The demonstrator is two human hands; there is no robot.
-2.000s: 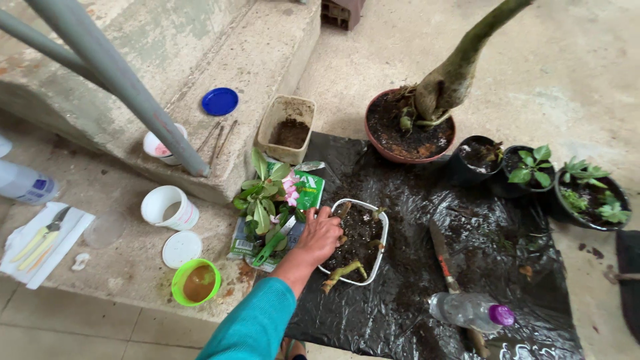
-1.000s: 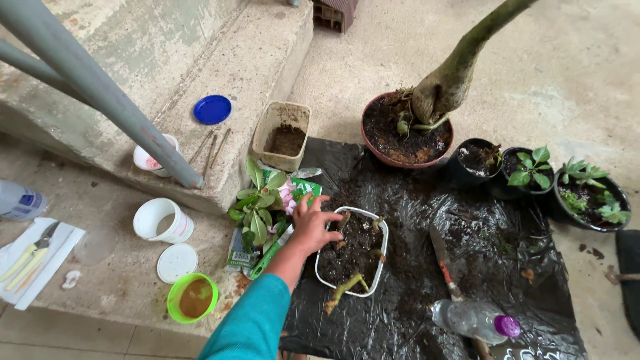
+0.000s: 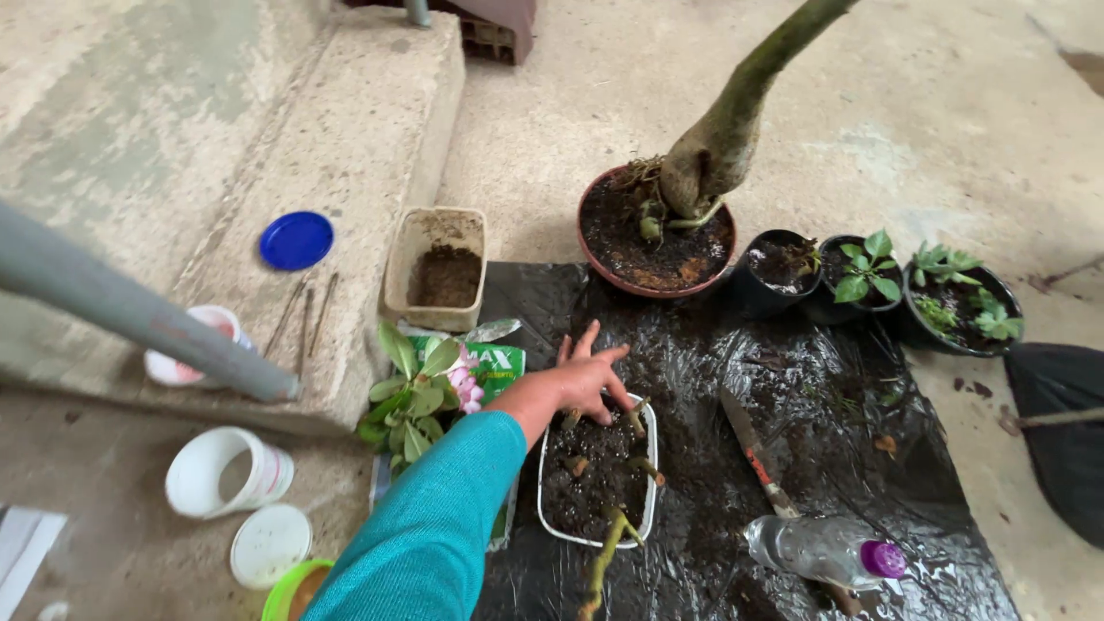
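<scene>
A teal sleeve reaches up from the bottom of the head view to my left hand (image 3: 591,379), over the far end of a white-rimmed plastic container (image 3: 653,483). Its fingers are spread with nothing visible between them; the lower ones are at the dark potting soil (image 3: 586,500), beside a short stem cutting (image 3: 636,421). More cut stem pieces (image 3: 576,466) stand in the soil. A longer greenish branch (image 3: 599,569) crosses the container's near rim. My right hand is out of view.
Black plastic sheeting (image 3: 690,379) bears a knife (image 3: 749,440) and a purple-capped bottle (image 3: 811,548). Beyond stand a thick-stemmed potted plant (image 3: 655,280) and several small black pots (image 3: 772,297). A pink-flowered plant (image 3: 423,405), beige tub (image 3: 435,315) and white bucket (image 3: 228,474) are left.
My left hand has moved from the container's left edge to its far end, its fingers now spread wider. The view has shifted closer.
</scene>
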